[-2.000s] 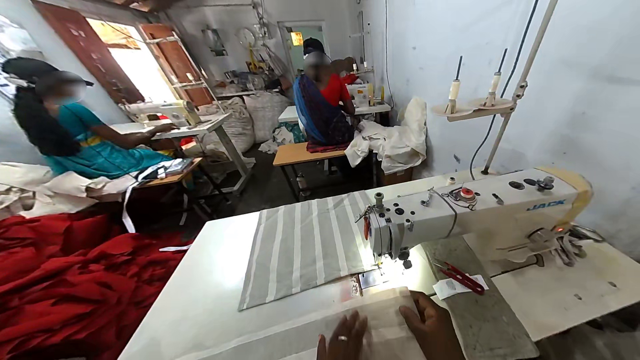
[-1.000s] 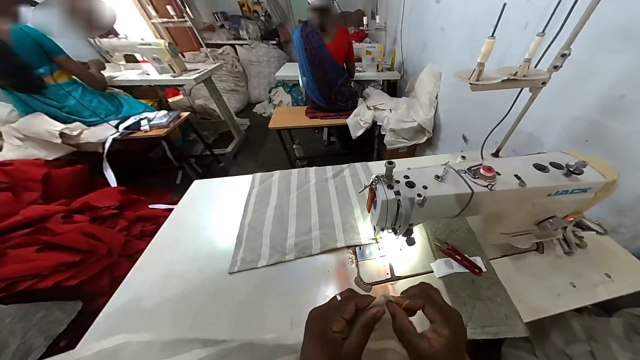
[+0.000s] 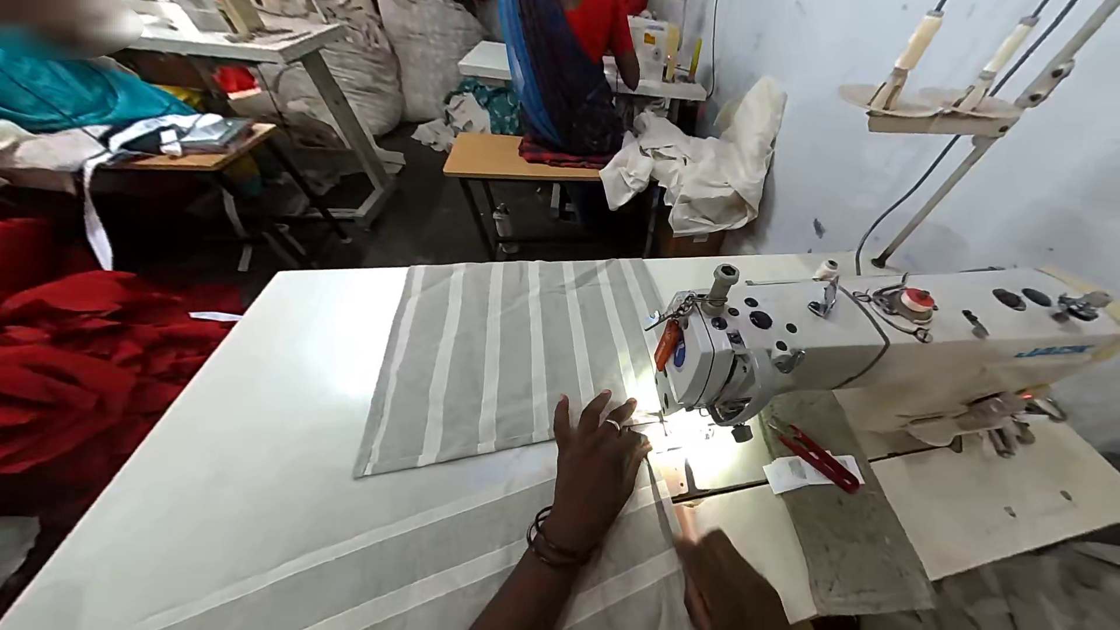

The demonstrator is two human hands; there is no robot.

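My left hand (image 3: 598, 464), with a ring and dark bangles, rests on the near striped grey fabric (image 3: 420, 560), its fingertips by the edge of a second striped grey piece (image 3: 507, 359) and left of the needle area. My right hand (image 3: 731, 577) is blurred at the near fabric's right edge; whether it grips the cloth is unclear. Above and right of both hands stands the Jack sewing machine (image 3: 787, 332), its lamp lighting the bed. Red-handled thread snips (image 3: 818, 459) lie partly on a white paper slip (image 3: 787, 475), right of the needle.
Red fabric (image 3: 105, 367) is heaped left of the white table (image 3: 289, 350). A thread stand (image 3: 936, 118) rises at the back right. Beyond the table are a wooden bench (image 3: 490, 157), cream cloth (image 3: 709, 166), sacks (image 3: 341, 70) and two seated people, one at a sewing machine (image 3: 652, 48).
My hands were together, fingertips meeting, in front of the machine; now they are apart. The left has moved forward onto the cloth near the needle, and the right is lower, along the fabric's edge.
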